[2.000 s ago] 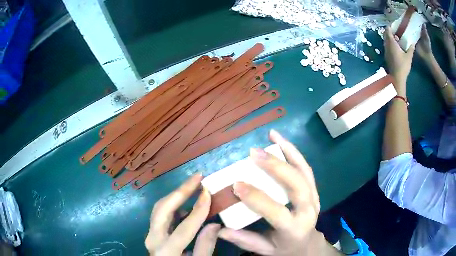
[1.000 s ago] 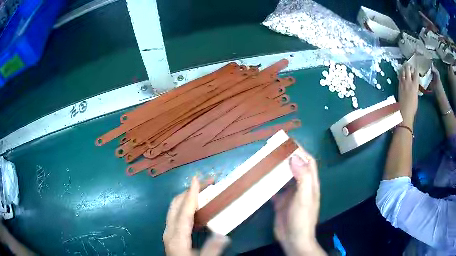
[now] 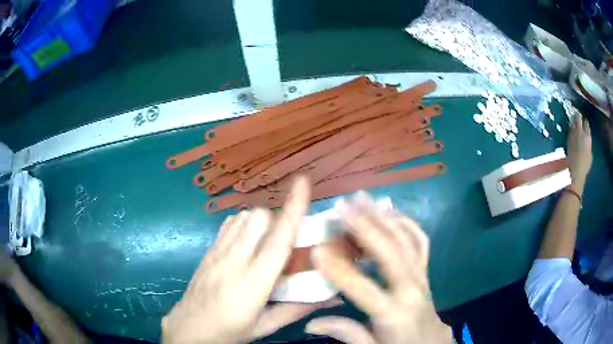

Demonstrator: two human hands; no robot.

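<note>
A cream housing [image 3: 306,287] with a brown carrying strap [image 3: 300,261] along its upper face lies in front of me, mostly covered by my hands. My left hand [image 3: 235,269] is around its left end, thumb underneath and fingers over the top. My right hand [image 3: 380,262] is blurred over its right part, fingers spread above the strap; whether it grips the housing cannot be told. The housing's ends and any caps on them are hidden. Behind my hands lies a fanned strap pile [image 3: 316,141].
Loose white caps [image 3: 496,117] lie right of the pile, below a clear bag of caps [image 3: 484,54]. A strapped housing [image 3: 527,183] stands at right beside a coworker's arm [image 3: 561,222]. A pale rail [image 3: 121,127] and post [image 3: 259,54] are behind. White frames [image 3: 27,211] and another arm are left.
The view has shifted, so the pile sits further right. The housing was tilted and its strapped face exposed; now it lies flatter, with both hands over it. The coworker's hand has moved off the far housings.
</note>
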